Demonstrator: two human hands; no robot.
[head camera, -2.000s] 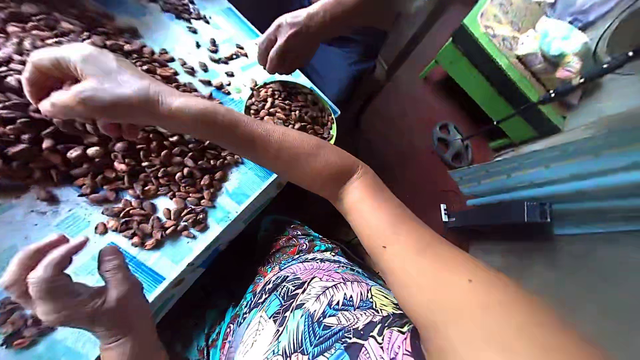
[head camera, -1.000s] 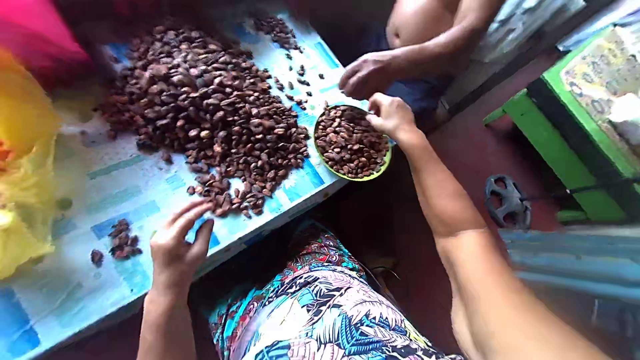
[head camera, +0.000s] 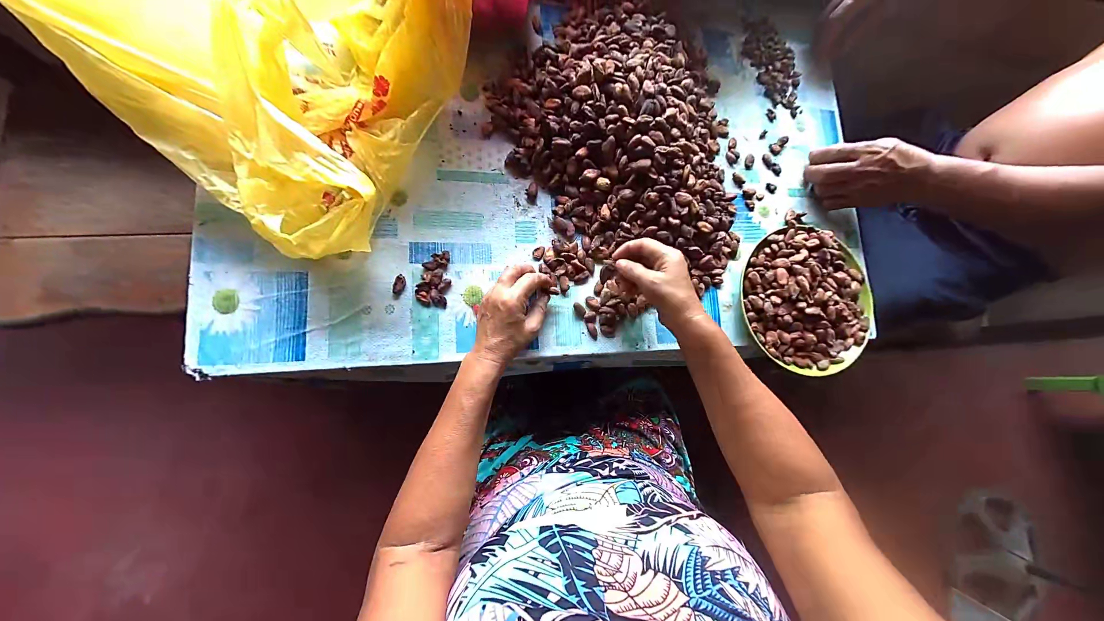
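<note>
A large heap of brown cocoa beans (head camera: 634, 129) lies on a table with a blue and white patterned cover (head camera: 345, 323). My left hand (head camera: 511, 312) is at the left of the heap's near edge, fingers curled near a few beans; whether it holds one is not plain. Over the near beans, my right hand (head camera: 657, 276) has thumb and forefinger together, seemingly at a dark bean. To its right, a green-rimmed bowl (head camera: 865, 321) full of beans stands at the table's corner. A small group of dark pieces (head camera: 433, 280) lies left of my left hand.
A yellow plastic bag (head camera: 293, 138) covers the table's back left. Another person's hand (head camera: 871, 172) rests at the right edge behind the bowl. Scattered beans and a small dark pile (head camera: 770, 65) lie at the back right. A wooden surface (head camera: 95, 216) is at far left.
My right hand has moved left from the bowl to the near edge of the heap. The other person's hand has moved away from the bowl. The view has turned and shifted.
</note>
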